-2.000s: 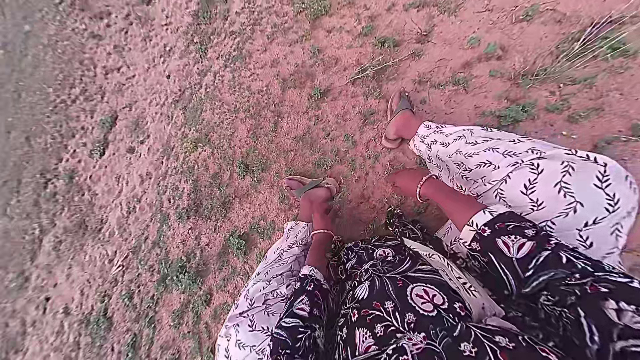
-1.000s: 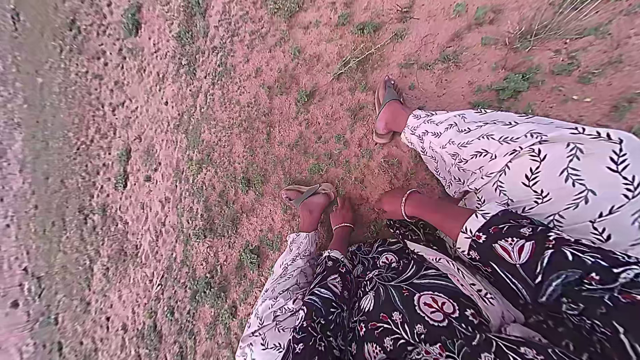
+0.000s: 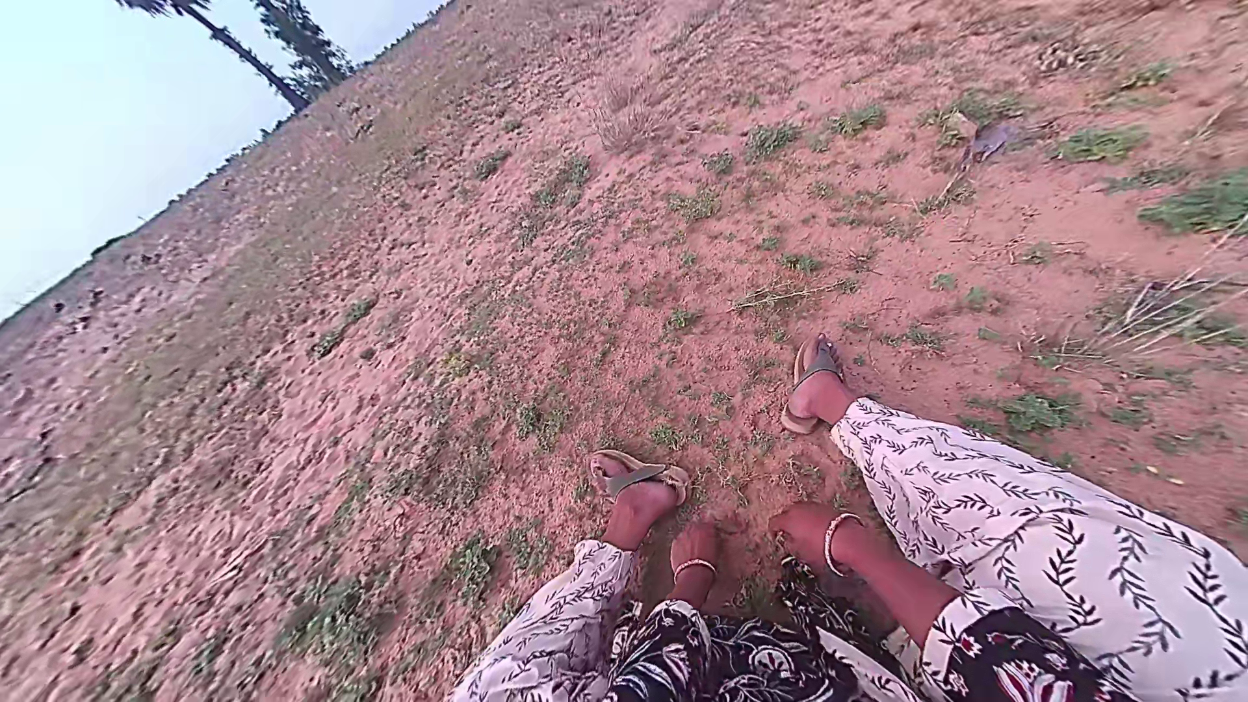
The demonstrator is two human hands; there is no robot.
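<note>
My left hand point(image 3: 693, 548), with a bangle at the wrist, hangs low just behind the left foot in its thong sandal point(image 3: 639, 475). To its right, my right hand point(image 3: 807, 531) reaches down near the soil between the legs, a bangle point(image 3: 839, 544) round its wrist. The fingers of both hands are too unclear to make out, and whether either holds something cannot be seen. The other sandalled foot point(image 3: 817, 380) stands farther forward. White trousers with a dark leaf print point(image 3: 1033, 526) cover both legs, and a black floral garment point(image 3: 770, 663) fills the bottom edge.
Reddish sandy soil point(image 3: 409, 390) with low green weeds point(image 3: 770, 141) spreads around the feet. A dry twig point(image 3: 785, 295) lies ahead, and dry stalks point(image 3: 1160, 317) are at the right. Trees point(image 3: 302, 44) stand on the tilted horizon.
The view has lifted and tilted, so sky and trees now show. My left hand was beside the left ankle two seconds ago and has since come closer to the ground behind the left foot.
</note>
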